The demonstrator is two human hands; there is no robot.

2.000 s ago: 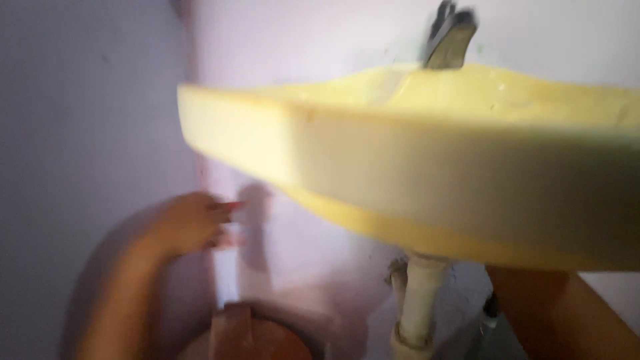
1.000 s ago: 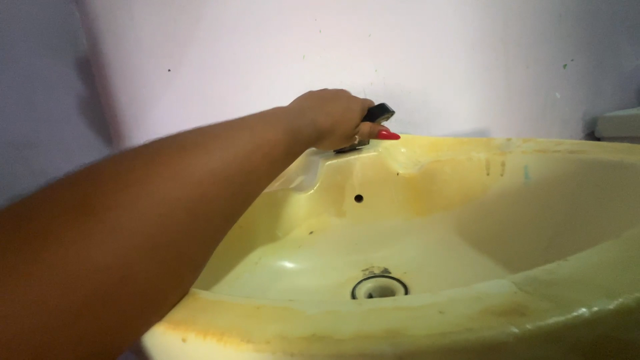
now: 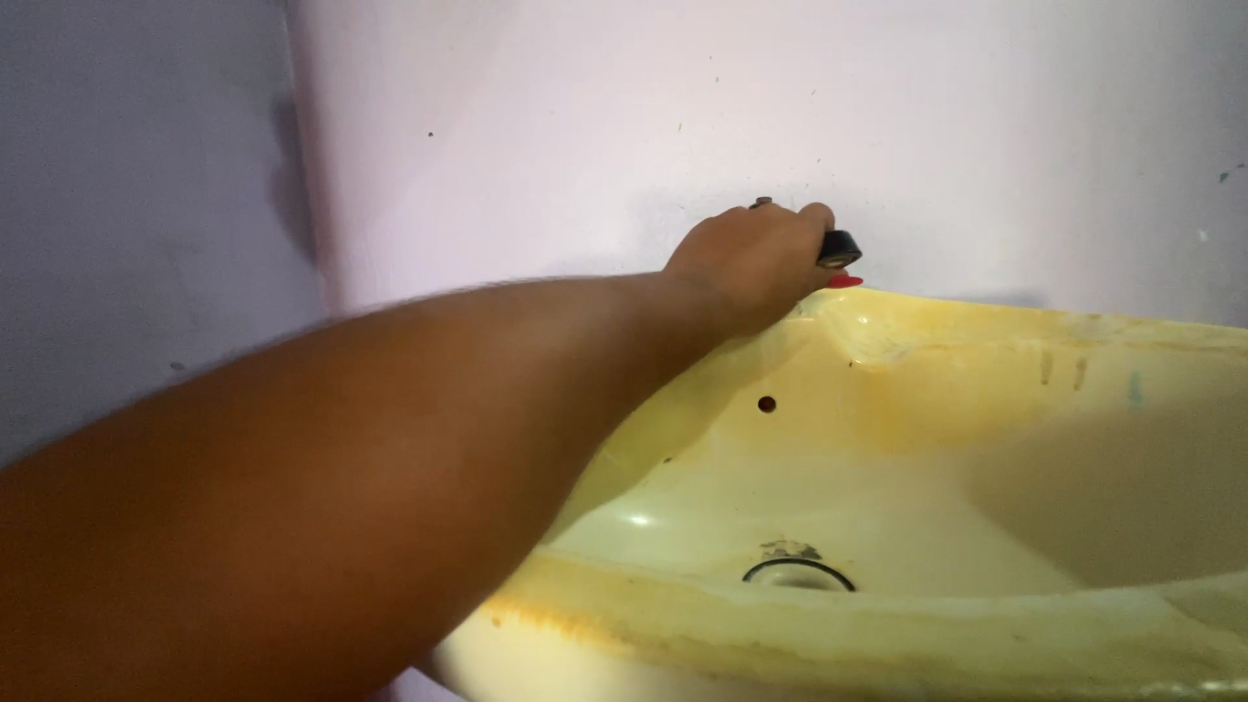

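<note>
My left hand (image 3: 756, 255) reaches over the yellow washbasin (image 3: 975, 624) from the left and is closed around the dark faucet (image 3: 839, 250) at the basin's back edge. Only the faucet's black end shows past my fingers; the rest is hidden. One fingertip with a red nail lies just under that end, and a ring is on a finger. Below, the overflow hole (image 3: 767, 404) and the drain (image 3: 799, 575) are visible, the drain partly cut off by the front rim. My right hand is out of view.
A pale pinkish wall (image 3: 585, 127) stands right behind the basin, and a grey wall (image 3: 136, 195) meets it at the left corner. The basin's thick front rim crosses the lower part of the view. Orange and brown stains mark the bowl.
My left hand, beside the basin's left underside two seconds ago, is now on the faucet. My right arm, then under the basin, has left the view. The view has shifted to above the bowl.
</note>
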